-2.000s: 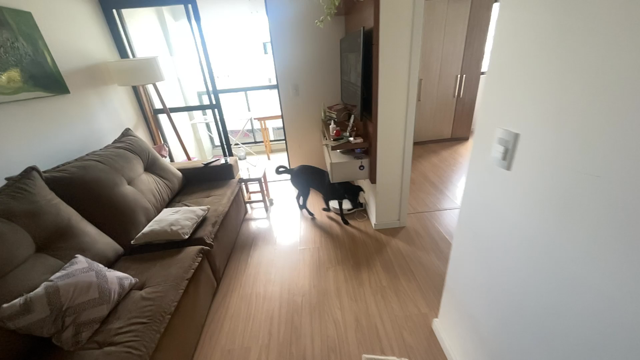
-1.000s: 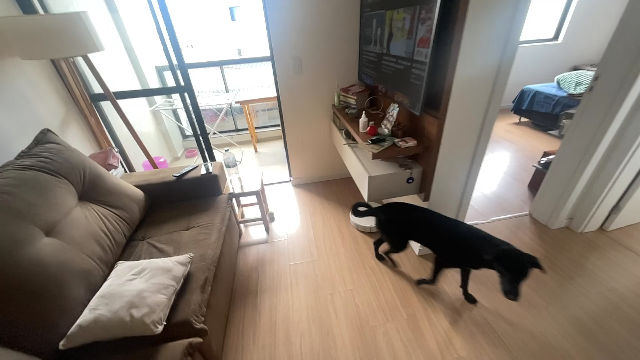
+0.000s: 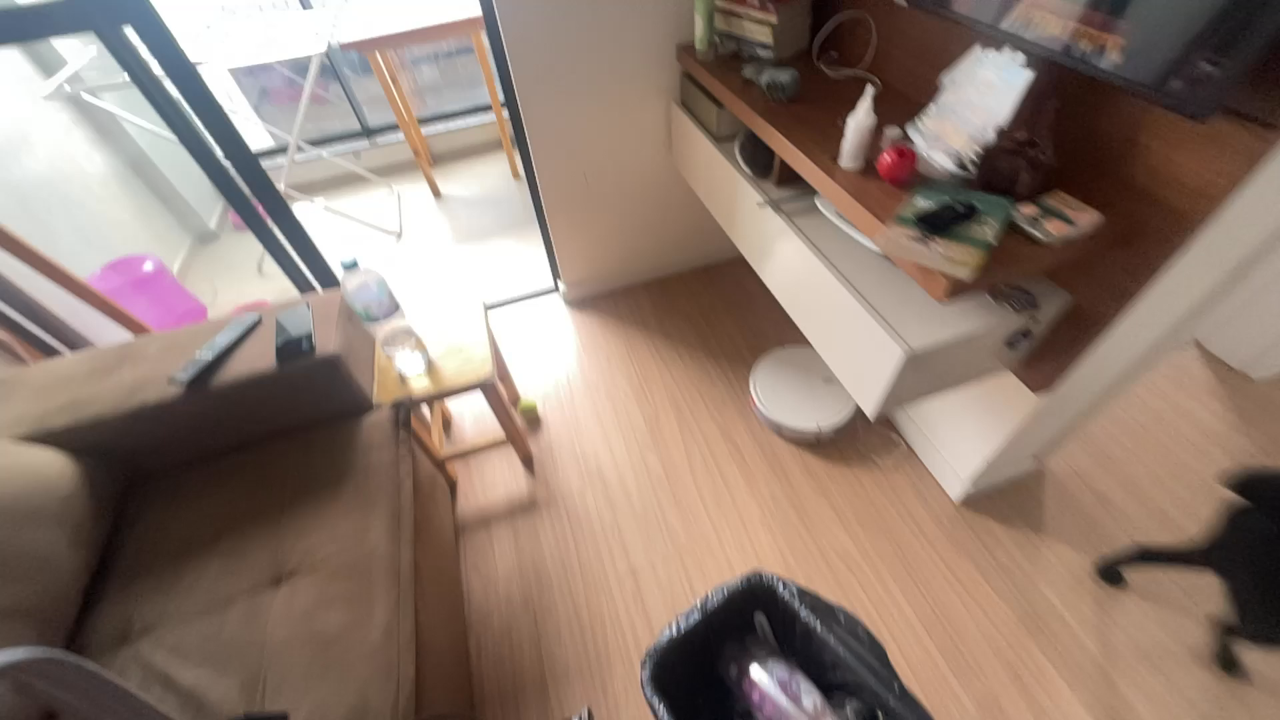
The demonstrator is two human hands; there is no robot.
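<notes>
Neither my left hand nor my right hand shows in the head view. At the bottom, a bin lined with a black plastic bag [image 3: 860, 650] holds a purple and clear wrapper [image 3: 780, 690]; what supports the bin is out of view. On the sofa's armrest lie a remote control [image 3: 217, 348] and a dark phone-like object [image 3: 294, 333]. A plastic bottle [image 3: 368, 292] and a glass [image 3: 405, 352] stand on a small wooden stool [image 3: 460, 368]. The wall shelf [image 3: 800, 130] bears a white bottle [image 3: 857, 130], a red round object [image 3: 897, 164] and books [image 3: 945, 232].
A brown sofa [image 3: 260, 520] fills the left side. A white robot vacuum [image 3: 802, 392] sits on the floor below the floating drawer unit [image 3: 780, 260]. Part of a black dog [image 3: 1245, 560] is at the right edge. A green ball [image 3: 528, 409] lies beside the stool.
The view has moved closer to the stool and shelf and tilted down. The lined bin has come into view at the bottom. The black dog is now mostly past the right edge.
</notes>
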